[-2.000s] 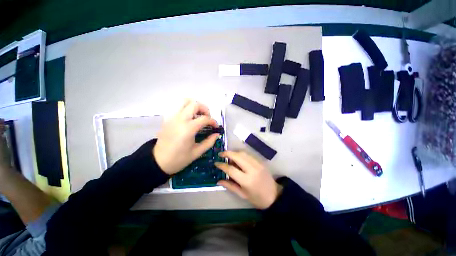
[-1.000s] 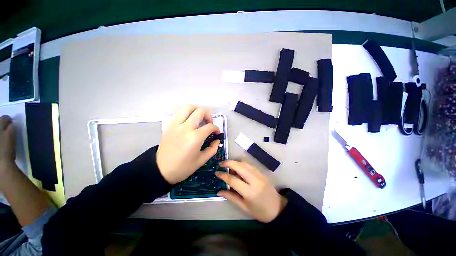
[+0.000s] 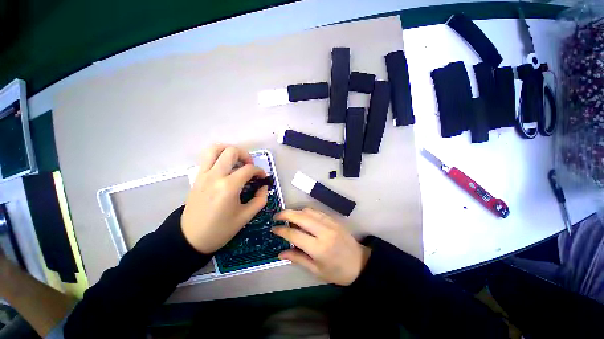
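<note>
The white housing frame (image 3: 112, 225) lies on the cardboard sheet, with the green circuit board (image 3: 248, 248) in its right half. My left hand (image 3: 222, 198) is bent over the board's upper part, thumb and fingertips together at a small dark piece, apparently a foam pad (image 3: 265, 181), at the top edge. The fingers partly hide this piece, so its contact with the board is unclear. My right hand (image 3: 322, 245) rests with spread fingertips on the board's right side and the frame's right edge, holding no loose piece.
Black foam strips (image 3: 353, 141), some with white liner ends, lie right of the frame near a tiny black square (image 3: 333, 174). Farther right are a red utility knife (image 3: 473, 190), more strips (image 3: 453, 99), scissors (image 3: 548, 106) and a clear bag (image 3: 583, 99). Another person's forearm (image 3: 30, 298) shows left.
The view has turned and shifted, so the frame and strips appear tilted and farther left. My hands keep nearly the same pose at the board. The other person's arm sits lower in view.
</note>
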